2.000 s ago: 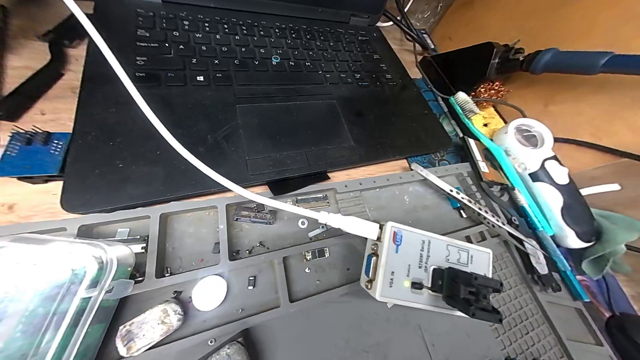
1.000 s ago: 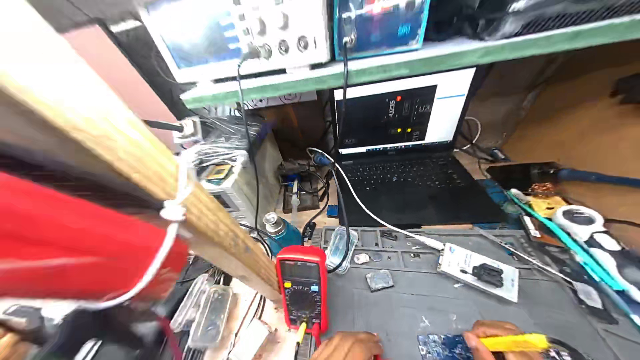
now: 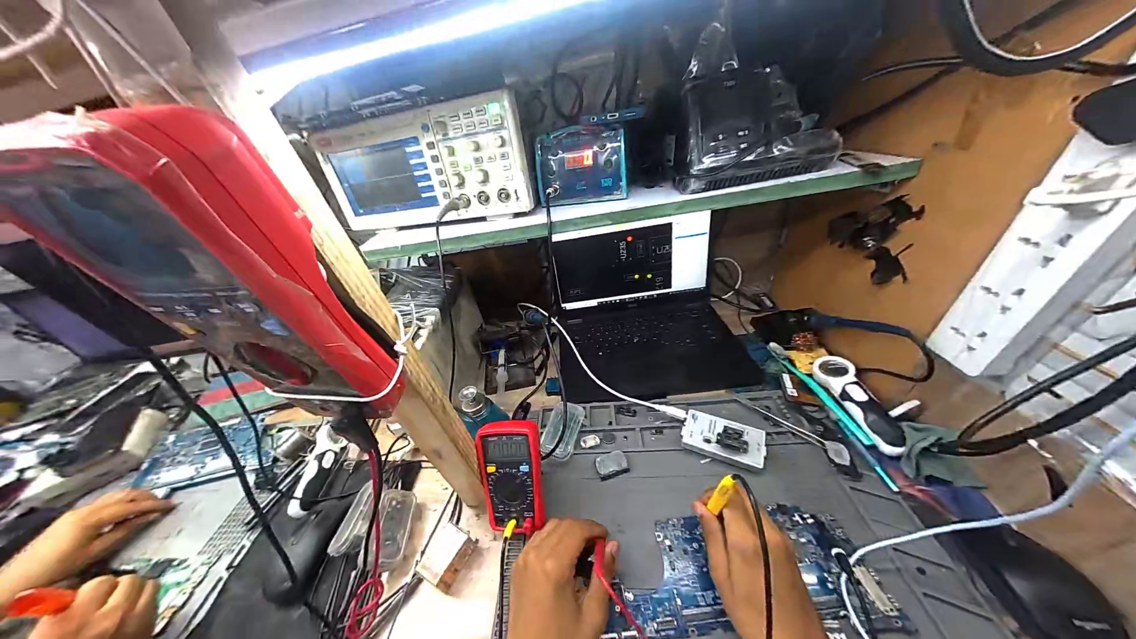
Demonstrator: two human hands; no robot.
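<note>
My left hand [image 3: 561,572] is at the left edge of a blue laptop motherboard [image 3: 683,555], closed around a red multimeter probe [image 3: 600,557] whose lead runs down. My right hand [image 3: 750,559], above the same board, grips a yellow probe [image 3: 721,494] with a black lead. Both probe tips are hidden by the hands. Just beyond my left hand lies a red digital multimeter [image 3: 510,475] with its display lit. A white programmer box [image 3: 723,440] with a black socket and a white cable rests on the grey repair mat [image 3: 621,497].
An open laptop [image 3: 652,346] stands behind the mat, under a shelf with an oscilloscope [image 3: 426,164] and a blue device [image 3: 582,166]. A large red meter [image 3: 222,257] hangs by a wooden post. Another person's hands [image 3: 89,550] are at lower left. A magnifier [image 3: 856,404] lies at right.
The view has swung widely up and back. Neither hand shows in the oldest frame; both show one second ago. My right hand with the yellow probe has moved left over the board.
</note>
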